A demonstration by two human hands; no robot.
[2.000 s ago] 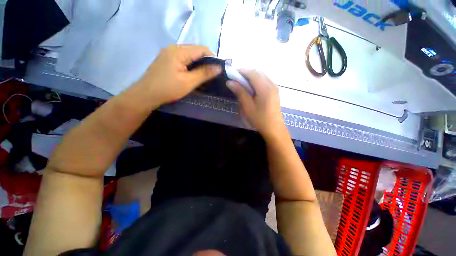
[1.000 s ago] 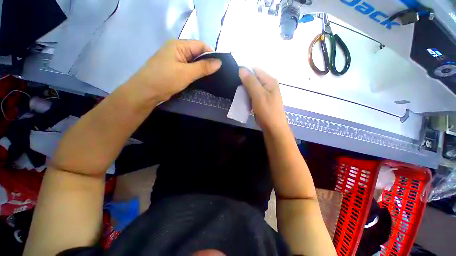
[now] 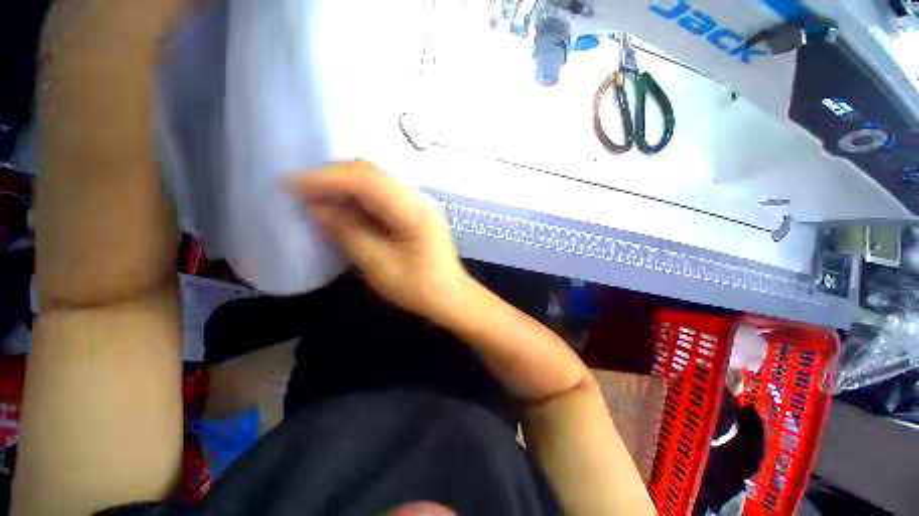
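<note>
A light grey fabric panel [image 3: 267, 151], blurred, hangs from the top left over the table's front edge towards the lap. My right hand [image 3: 378, 237] is at the panel's right side, with the fingers bent and the fingertips against or just over it. Blur hides whether they grip it. My left forearm [image 3: 106, 151] reaches up along the left side, and my left hand is beyond the top edge of the picture. No black piece can be made out in my right hand.
Scissors [image 3: 633, 106] with one orange-brown and one green loop lie on the white table by the sewing machine head [image 3: 726, 86]. A ruled grey strip [image 3: 625, 257] edges the table. Red baskets [image 3: 690, 403] stand below right. A blue cloth [image 3: 230, 438] lies below left.
My left hand has moved up and left out of the picture. My right hand has moved left and down, away from the black and grey pieces. The light panel now hangs over the edge.
</note>
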